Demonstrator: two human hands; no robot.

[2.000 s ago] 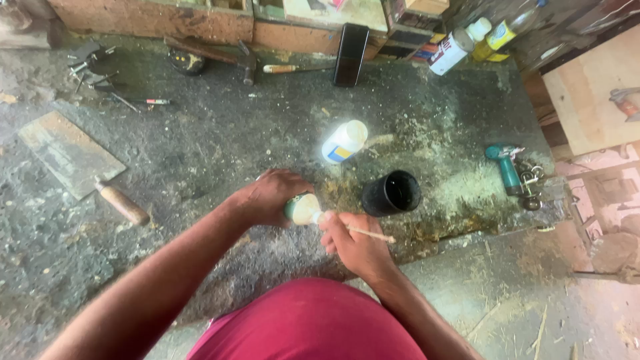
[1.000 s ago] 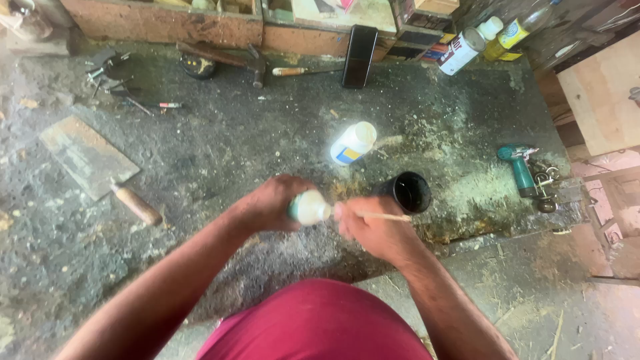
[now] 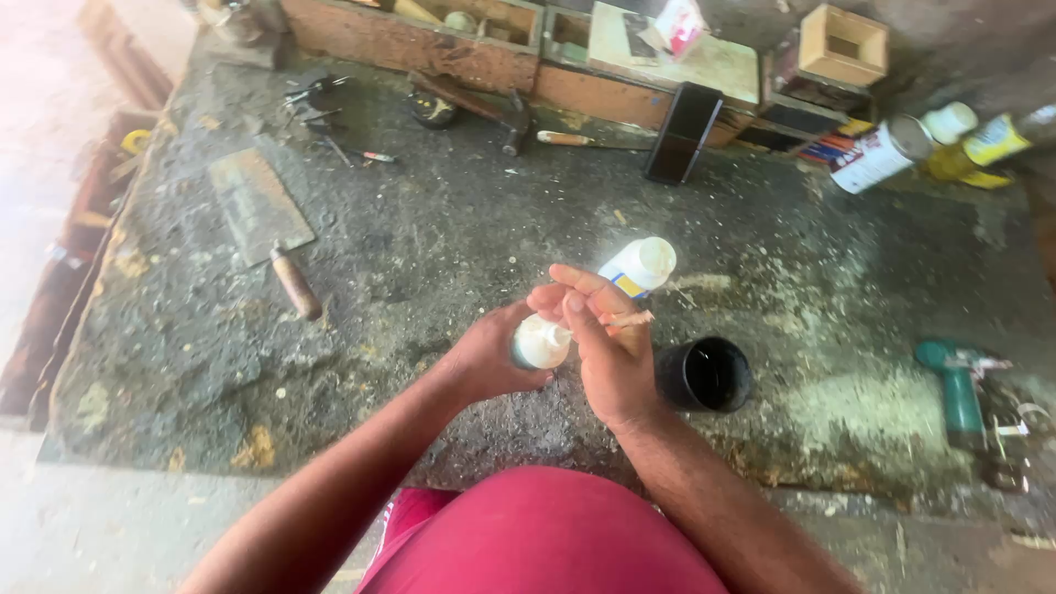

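My left hand (image 3: 493,353) is wrapped around a small white plastic bottle (image 3: 540,342), its narrow top tilted to the right. Beside that top is my right hand (image 3: 606,351), fingers raised, with a thin pale stick (image 3: 631,318) held in it; its frayed end points right. Whether the stick touches the bottle cannot be told. Just behind my right hand, a white bottle with a blue and yellow label (image 3: 642,264) is partly covered by my fingers. An open black cylindrical container (image 3: 705,375) is to the right of my right wrist.
On the worn workbench (image 3: 429,247) are a wide-bladed trowel (image 3: 262,206), a hammer (image 3: 516,124), a tape measure (image 3: 431,109), a smartphone (image 3: 683,132) and a green tool (image 3: 959,388). A wooden tray (image 3: 412,41) runs along the back, with a can (image 3: 881,154) at the right.
The stick lay across my right hand pointing right and down; now its end points slightly up and my right fingers are raised. The view has shifted left.
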